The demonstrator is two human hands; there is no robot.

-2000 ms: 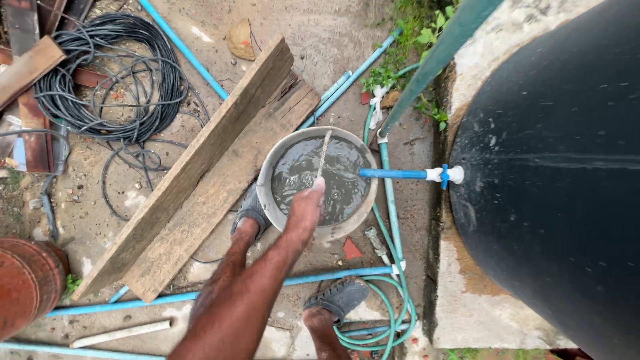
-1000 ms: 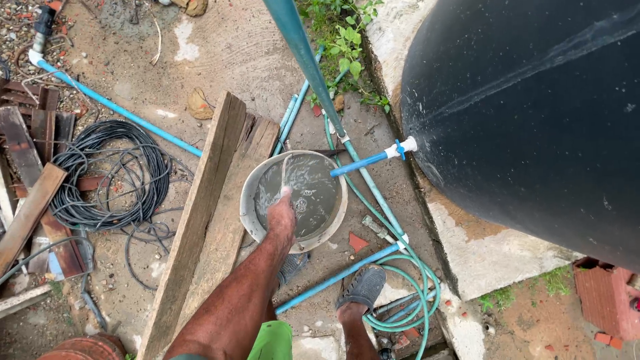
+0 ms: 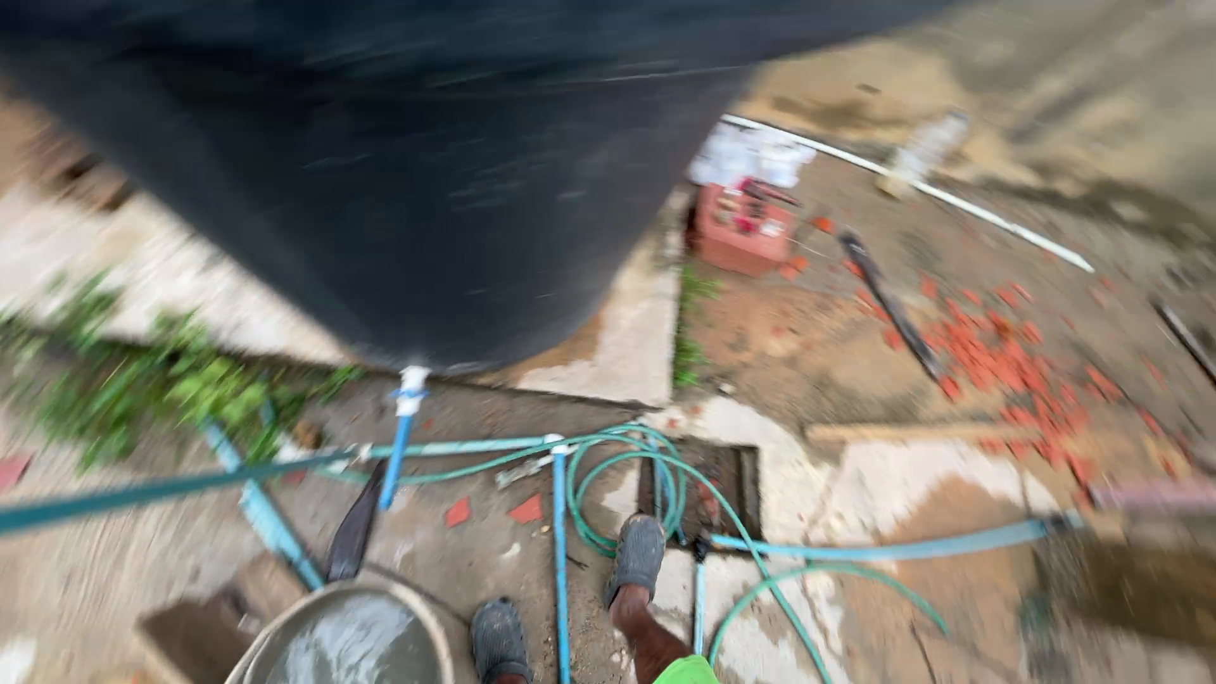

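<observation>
Neither of my hands shows in the head view. A round bucket (image 3: 429, 608) with cloudy grey water (image 3: 356, 638) stands at the bottom left, its lower part cut off by the frame edge. Above it a short blue pipe (image 3: 395, 461) with a white and blue valve (image 3: 411, 385) comes out of the large black tank (image 3: 408, 209). A dark flat piece (image 3: 355, 532) leans between the pipe and the bucket rim. My feet, in grey clogs (image 3: 638, 551), are to the right of the bucket. The picture is blurred.
A green hose (image 3: 579, 494) lies coiled by my foot, over a square pit (image 3: 746, 489). Blue pipes (image 3: 560, 579) cross the ground. Red brick fragments (image 3: 1007, 351), a red block (image 3: 741, 233) and a white pipe (image 3: 997, 223) lie at right. Green plants (image 3: 190, 389) grow at left.
The view has swung strongly toward the tank and the ground at right. The hand that was over the bucket with a thin stick two seconds ago is out of view.
</observation>
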